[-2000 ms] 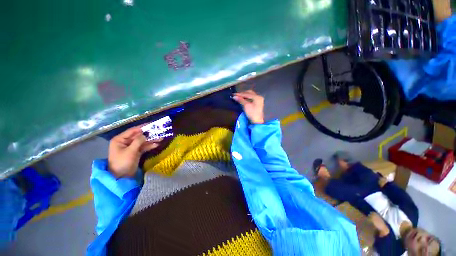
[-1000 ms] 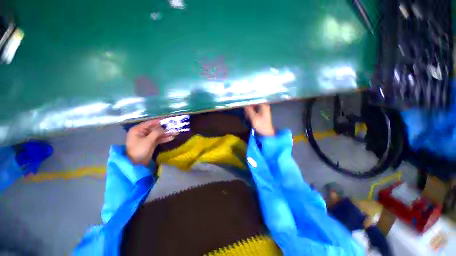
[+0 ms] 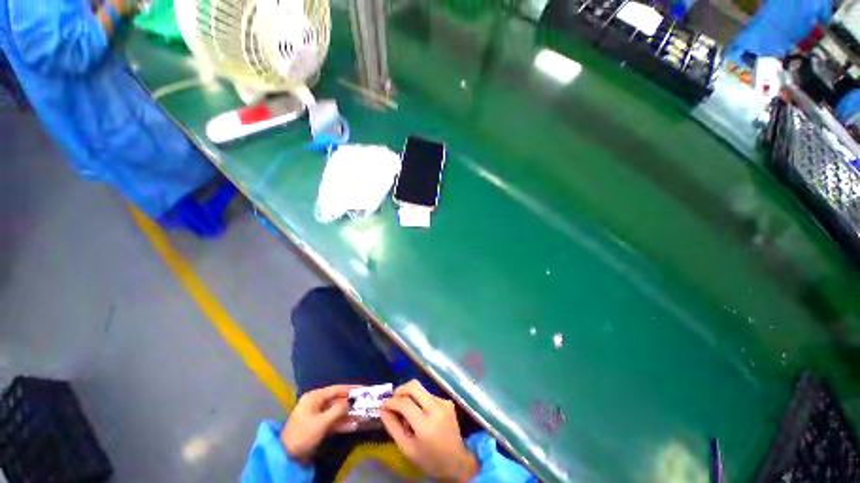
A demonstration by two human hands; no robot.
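A small white card with dark marks [image 3: 370, 400], like a pad sheet, is held low over my lap, below the bench's front edge. My left hand [image 3: 316, 422] grips its left end between thumb and fingers. My right hand [image 3: 421, 424] has its fingertips at the card's right end and seems to pinch it. The fine print on the card is blurred. A thin dark tool, likely tweezers [image 3: 717, 460], lies on the green mat at the lower right. Small white specks [image 3: 557, 340] lie on the mat.
A smartphone [image 3: 420, 173], a crumpled white bag [image 3: 356, 179], a red-and-white item [image 3: 253, 120] and a fan [image 3: 255, 42] are on the bench. Black trays [image 3: 813, 439] stand right and across. A person in a blue smock [image 3: 104, 113] is at left. A black crate [image 3: 47, 432] is on the floor.
The view has swung left, bringing the fan, phone and bag into sight. My right hand has moved left from apart to meet the card beside my left hand.
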